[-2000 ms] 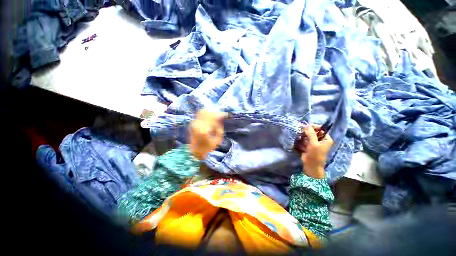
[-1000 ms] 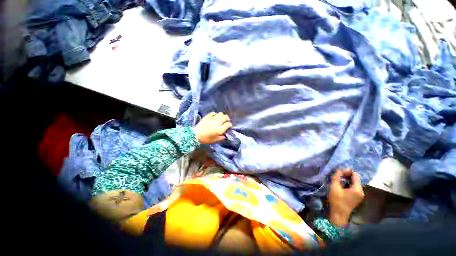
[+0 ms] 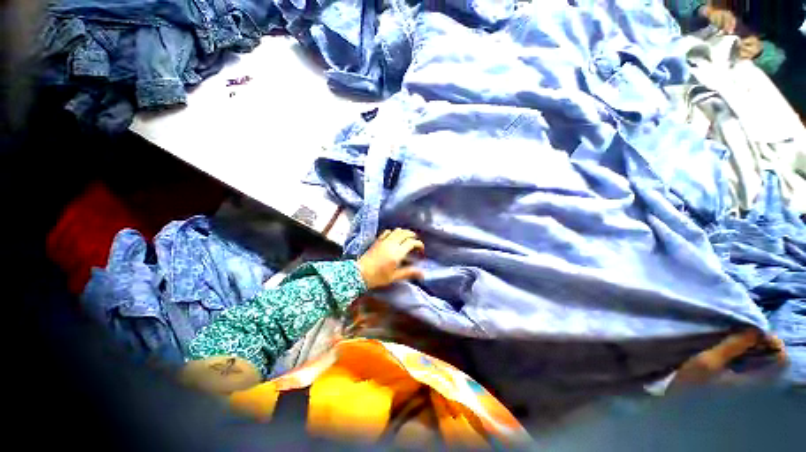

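A light-blue shirt [image 3: 530, 238] lies spread over the table and hangs over its front edge. A small dark label shows on it, left of centre. My left hand [image 3: 393, 258] is at the shirt's near left part, fingers curled on the cloth. My right hand [image 3: 729, 353] is far out at the lower right, partly blurred and dark, at the shirt's outstretched edge. The cloth is drawn taut towards it. Whether the right hand also holds a tool cannot be seen.
Darker blue garments [image 3: 159, 57] lie at the back left of the white tabletop [image 3: 252, 132], which bears a small dark-red item. Pale garments [image 3: 742, 115] and another person's hand are at the back right. Blue garments [image 3: 190, 274] and a red shape [image 3: 88, 234] are low left.
My right hand has moved far out to the right, stretching the shirt's edge. My left hand has moved slightly right and down. The view has shifted, and another person's hand shows at the back right.
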